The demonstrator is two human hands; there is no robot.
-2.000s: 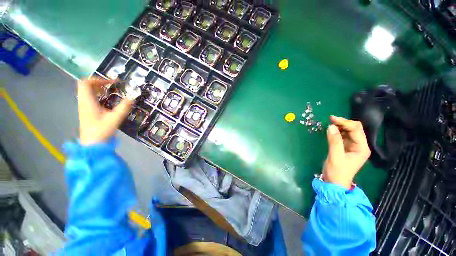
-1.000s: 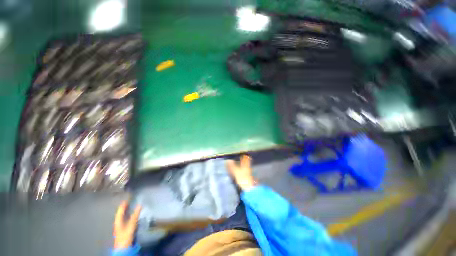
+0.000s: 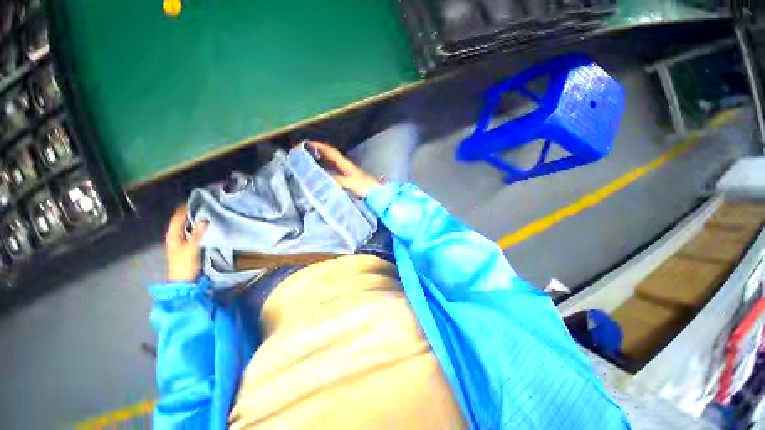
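Observation:
A crumpled grey-blue denim cloth (image 3: 277,201) lies over my lap, just below the bench edge. My left hand (image 3: 184,243) is at its left side, fingers curled against the cloth's edge. My right hand (image 3: 346,170) holds the upper right edge of the cloth, with the fingertips partly hidden behind it. Both wrists are in bright blue sleeves.
A black tray (image 3: 88,155) of watch cases stands at the left. A yellow blob (image 3: 172,7) lies on the green mat (image 3: 243,67). Black trays (image 3: 520,21) are at the upper right. A blue stool (image 3: 549,117) lies right. A cardboard box (image 3: 692,277) is lower right.
The view has turned down and right. Both hands have left the tray and small parts and come to the denim cloth, which my right hand has taken hold of.

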